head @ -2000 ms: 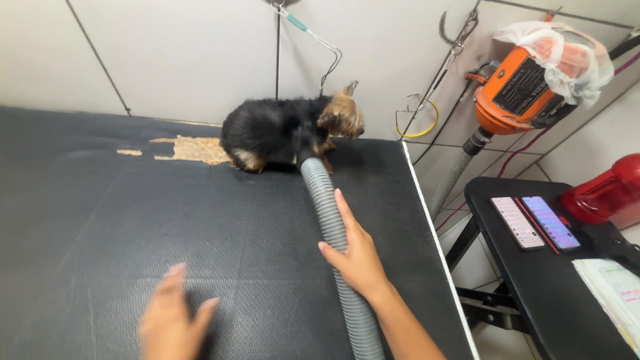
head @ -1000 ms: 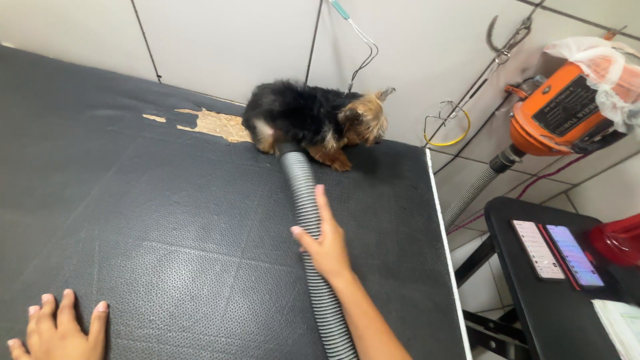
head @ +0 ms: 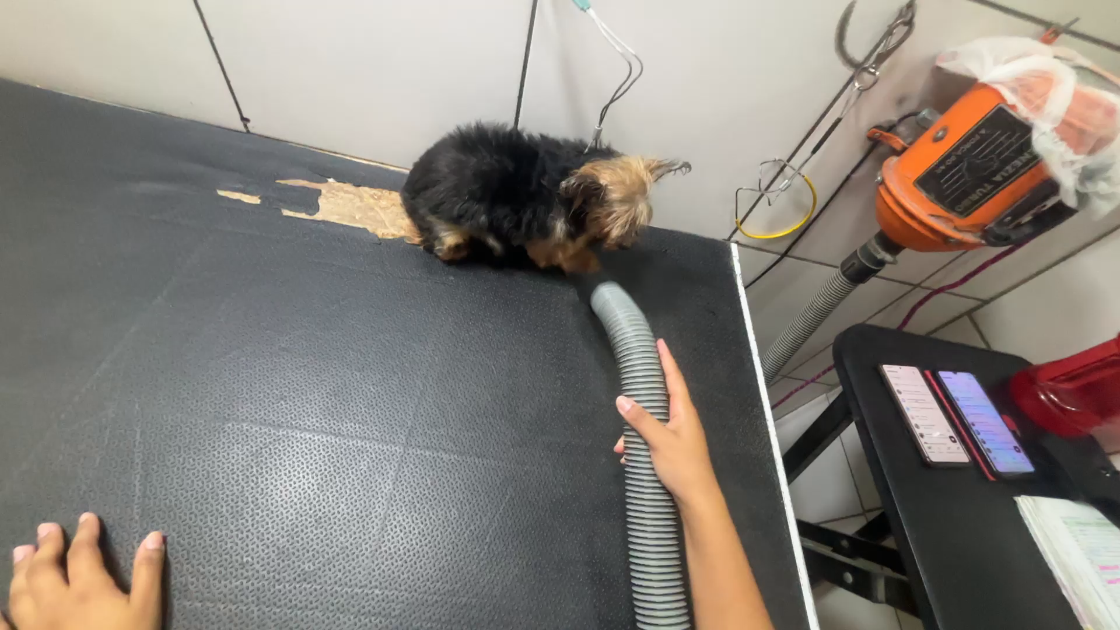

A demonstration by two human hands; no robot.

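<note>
A small black and tan dog [head: 507,192] crouches against the tiled wall at the back of a black textured grooming table [head: 350,367], facing right with its head lowered. My right hand [head: 669,429] is wrapped around a grey corrugated dryer hose [head: 652,516]. The hose's dark nozzle [head: 588,284] points at the dog's front paws; whether it touches them I cannot tell. At the lower left, my left hand [head: 87,573] lies with spread fingers over the table and holds nothing. A thin looped cord [head: 619,74] hangs down the wall to behind the dog's neck.
An orange blower dryer [head: 971,166] with white mesh over its end hangs on the right wall. A yellow loop [head: 777,229] hangs nearby. Two lit phones [head: 926,416], a red container [head: 1072,385] and an open notebook [head: 1076,551] rest on a black side table [head: 927,525]. The table's covering is torn beside the dog.
The nozzle has moved from the dog's hindquarters to its front paws, with my right hand still on the hose. The dog's head is lower than a second ago. My left hand stays at the lower left.
</note>
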